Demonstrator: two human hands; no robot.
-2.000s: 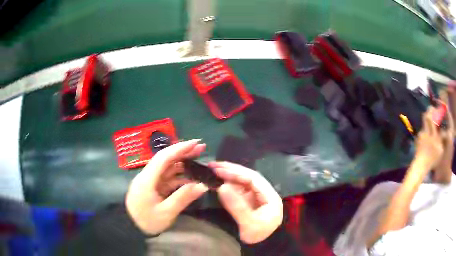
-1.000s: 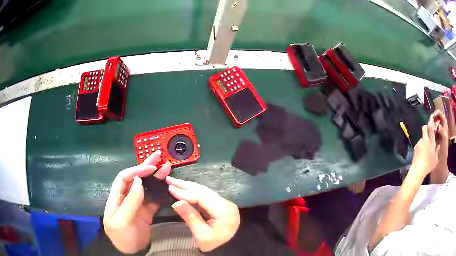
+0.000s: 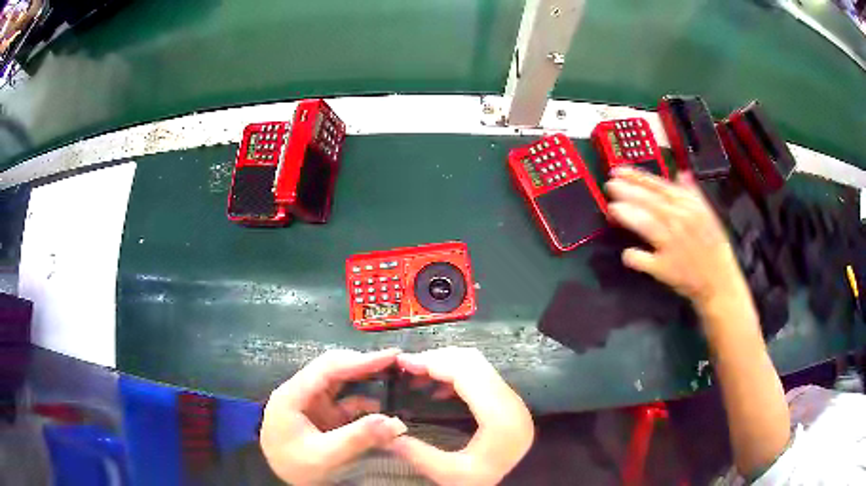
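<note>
A red portable radio lies on the bench in front of me, with its round black speaker driver uncovered at the right and its keypad at the left. My left hand and my right hand are below the radio, fingertips together, holding a thin dark piece seen nearly edge-on. The piece looks like a speaker cover and is mostly hidden by the fingers.
Covered radios stand at back left and lie at back right. A neighbour's hand is over another radio. Black pads and a dark pile lie right. A white sheet lies left.
The view has shifted right to left across the bench things. The neighbour's arm has reached in at the right, and another covered radio now lies there. My hands still hold the dark piece, now edge-on.
</note>
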